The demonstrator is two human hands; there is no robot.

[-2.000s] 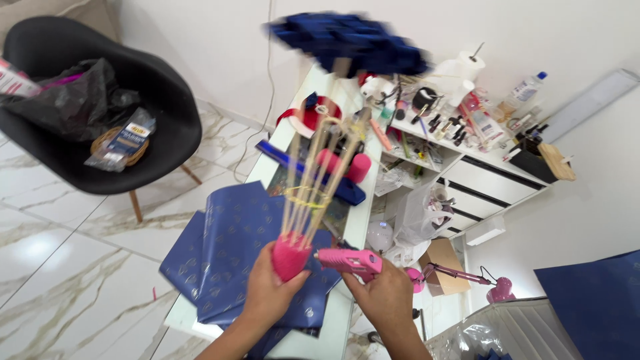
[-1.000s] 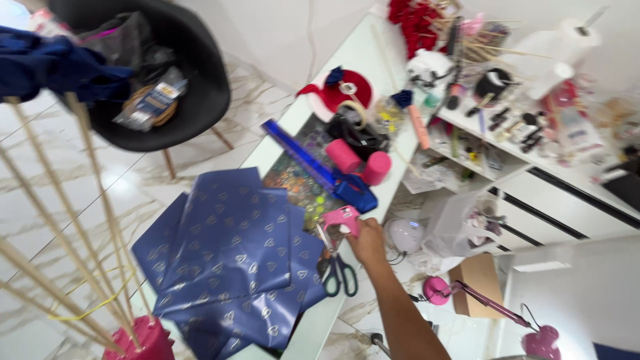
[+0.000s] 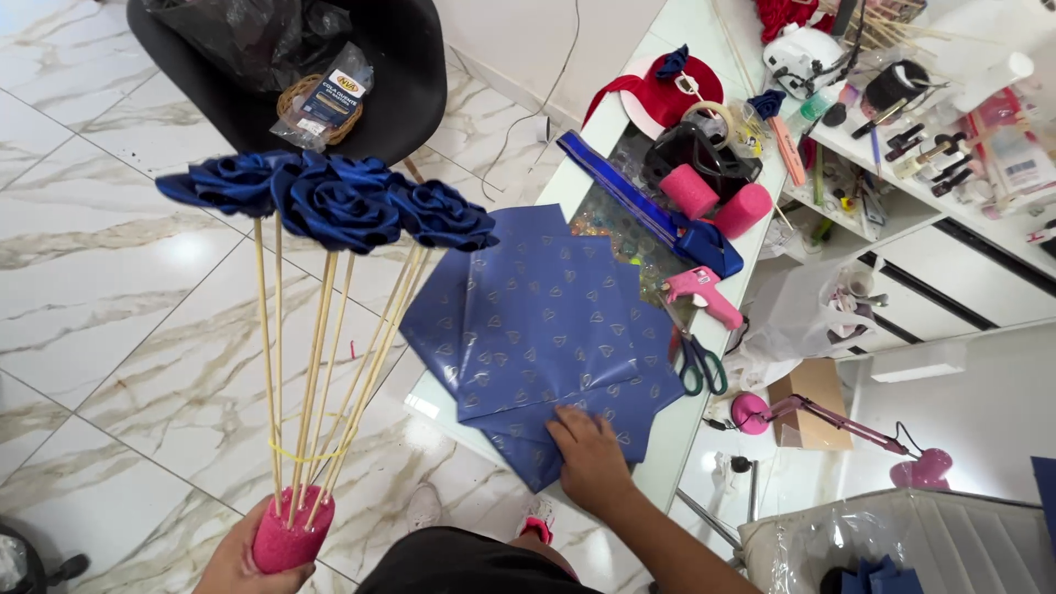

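My left hand [image 3: 252, 557] grips a pink foam cylinder [image 3: 290, 536] at the bottom left. Wooden sticks [image 3: 318, 371] stand in the foam, bound by a yellow band [image 3: 305, 455], and carry dark blue ribbon roses [image 3: 338, 198]. My right hand [image 3: 587, 450] rests with its fingers on the lower part of the blue wrapping sheets with heart outlines [image 3: 544, 313], which lie on the glass-topped table. Right of the sheets are scissors with dark green and blue handles [image 3: 701, 367] and a pink hot glue gun [image 3: 704, 294].
Beyond the glue gun lie blue ribbon [image 3: 623, 194], two pink foam cylinders [image 3: 744, 210] and a red ribbon roll [image 3: 689, 82]. A black chair [image 3: 421, 99] holds bags and a basket. Shelves with bottles [image 3: 916, 165] and a pink desk lamp [image 3: 841, 429] stand at the right.
The glue gun was in my right hand; it now lies on the table, let go. My right hand has moved down onto the wrapping sheets. The flower bunch is now at the left of the view.
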